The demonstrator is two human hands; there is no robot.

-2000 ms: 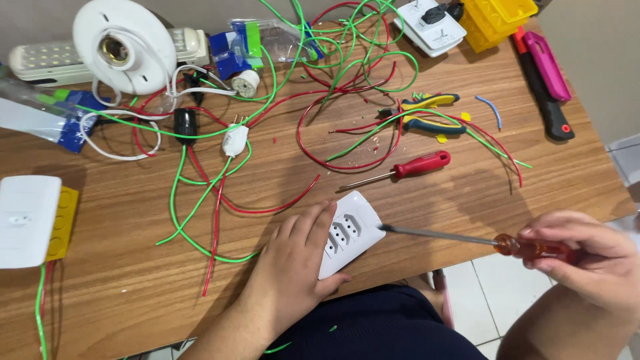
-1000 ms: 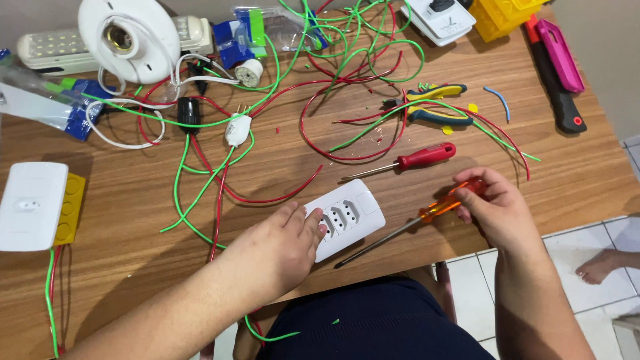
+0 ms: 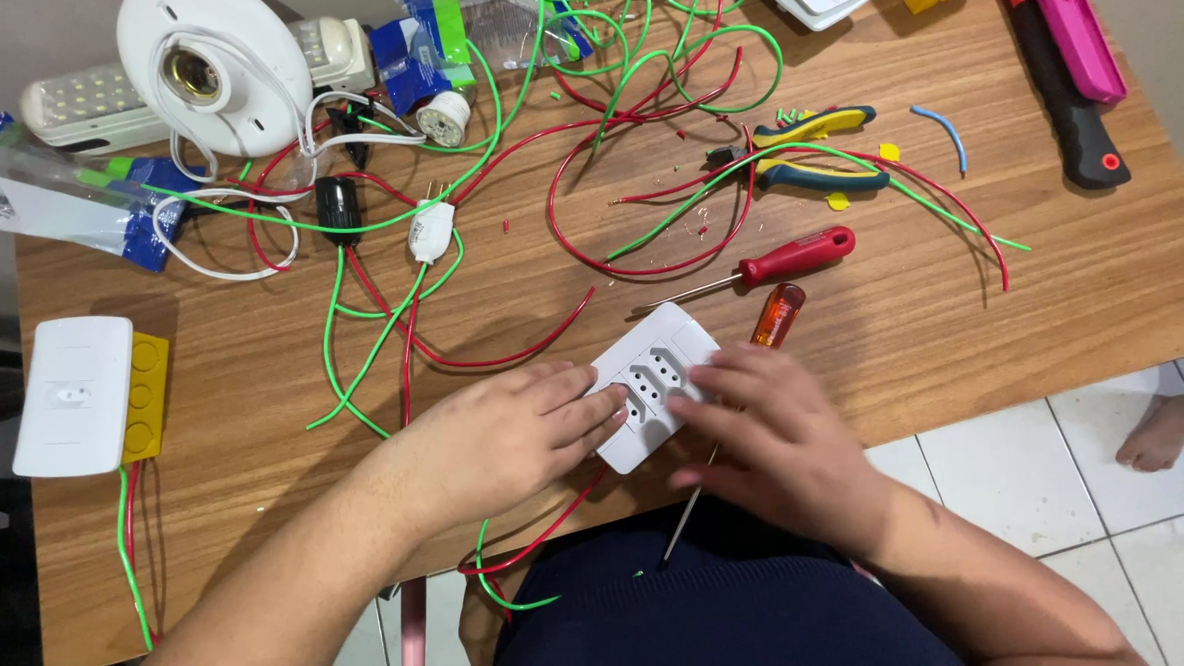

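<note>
A white triple-socket outlet plate (image 3: 683, 340) lies tilted near the table's front edge. My left hand (image 3: 499, 439) rests on its lower left part, fingertips over one socket. My right hand (image 3: 782, 444) is at the plate's right side, fingers spread and slightly blurred, fingertips at its edge. Beneath the right hand lies a screwdriver with a transparent orange-red handle (image 3: 778, 314), its shaft reaching past the table edge. Just above the plate lies a red-handled screwdriver (image 3: 797, 256). Red and green wires (image 3: 532, 553) come out below the plate.
Diagonal cutting pliers (image 3: 821, 176), a white plug (image 3: 432, 231), a black connector (image 3: 339, 211) and tangled wires lie behind. A round white lamp holder (image 3: 217, 74) stands back left. A white switch plate on a yellow box (image 3: 146, 398) is at left, a black-handled tool (image 3: 1064, 111) back right.
My right hand has let go of the orange-red screwdriver and moved left to the outlet plate. My left hand stays on the plate.
</note>
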